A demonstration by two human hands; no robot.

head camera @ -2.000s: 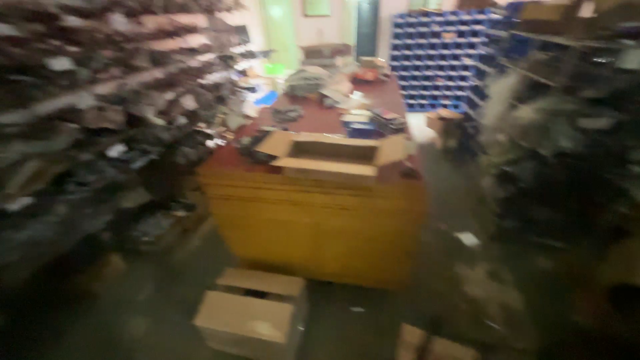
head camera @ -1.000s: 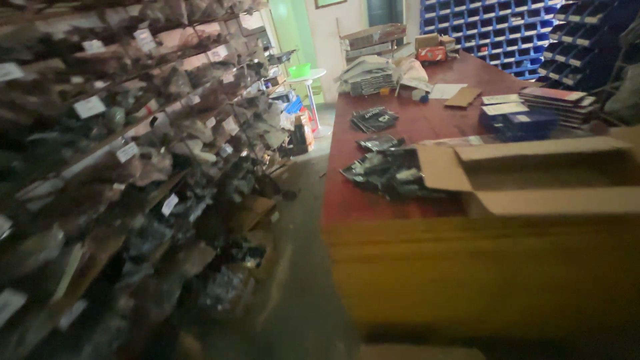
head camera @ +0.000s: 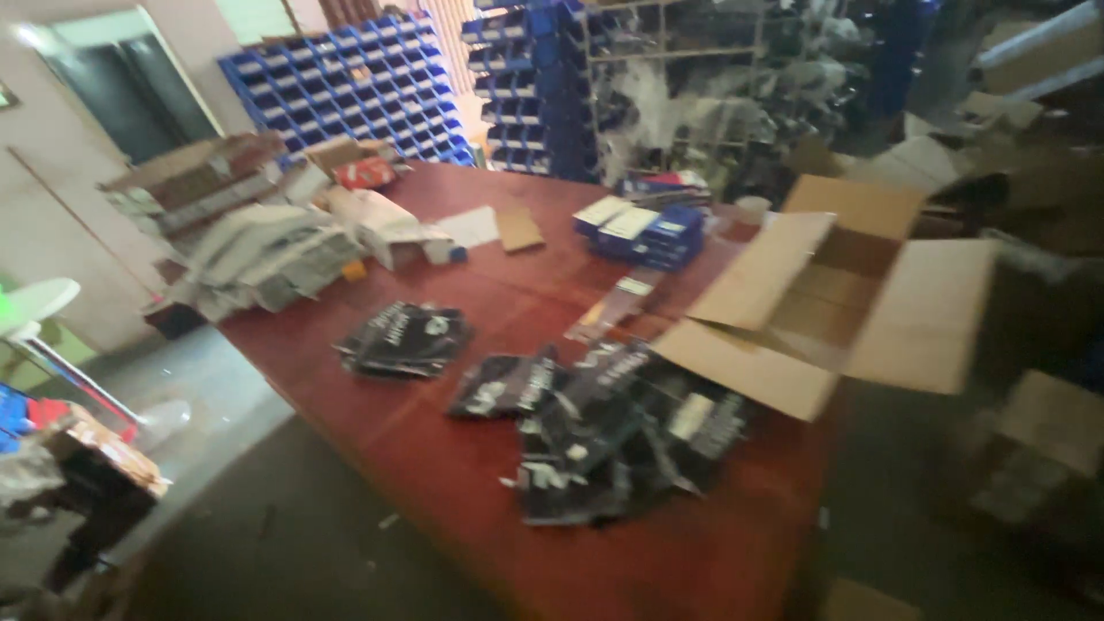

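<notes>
Neither my left hand nor my right hand is in the head view. Across the middle stands a large table with a red top. A loose pile of black printed plastic packets lies near its closer end, and a neater stack of black packets lies to the left of it. At the table's right edge an open cardboard box has its flaps spread. Behind the pile are small blue boxes with pale tops. The picture is blurred.
Grey bundles and flat cartons lie at the table's far left. Blue bin racks stand behind. More cardboard boxes are at the right. A white round table is at the left, with floor between.
The view has come closer to the red table and swung right from the shelves on the left. No hand shows in any frame.
</notes>
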